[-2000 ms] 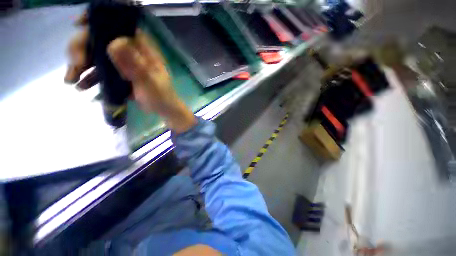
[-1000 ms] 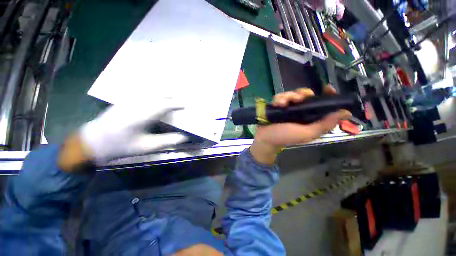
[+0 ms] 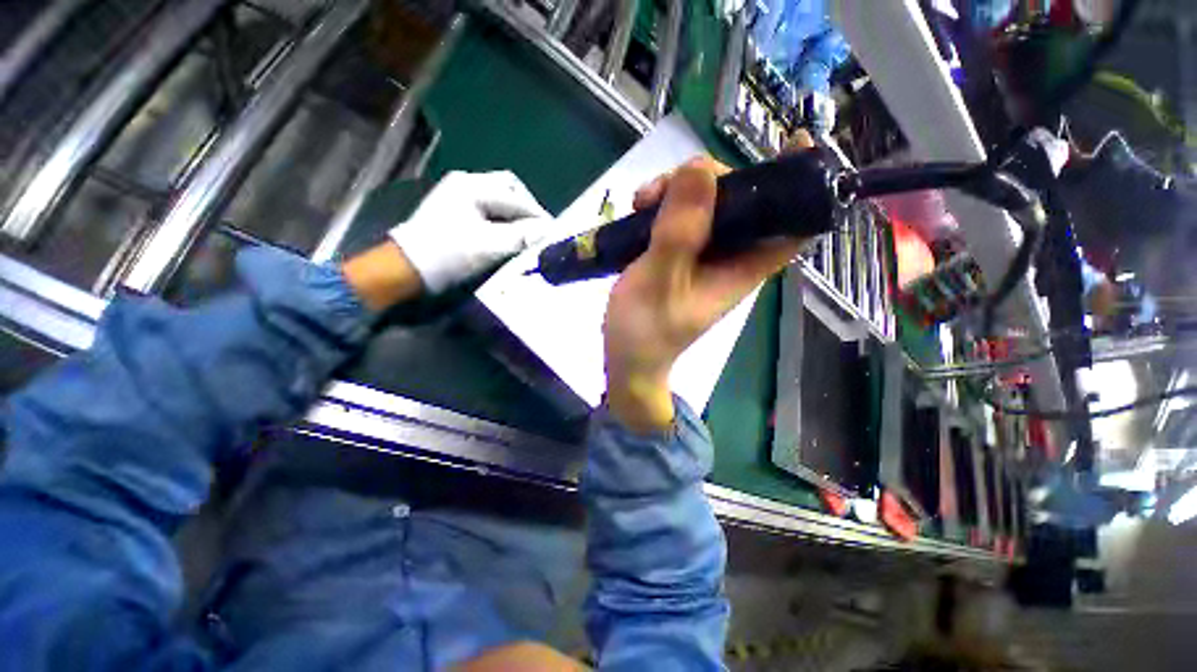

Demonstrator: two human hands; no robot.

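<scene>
The white chassis cover [image 3: 558, 315] lies turned at an angle on the green work board [image 3: 505, 112], partly hidden by my right hand and the tool. My right hand [image 3: 676, 269] is bare and wrapped around the black electric screwdriver [image 3: 755, 210], with its yellow band and thin bit pointing left over the cover's left corner. I cannot tell whether the bit touches. My left hand [image 3: 460, 234], in a white knit glove, is at the cover's upper left edge, fingertips close together. Whether they pinch a small part is too small to tell.
The thick black cable [image 3: 1024, 217] runs from the tool's rear to the right. Open black chassis trays [image 3: 834, 394] stand in a row at right, with red pads [image 3: 898, 515] at their ends. Shiny rollers [image 3: 250, 145] lie at left. The aluminium rail [image 3: 433, 433] runs nearest me.
The view has shifted. The cover now sits at a different angle. My left hand has moved from its near edge to its upper left edge, and the screwdriver bit is now over its left corner.
</scene>
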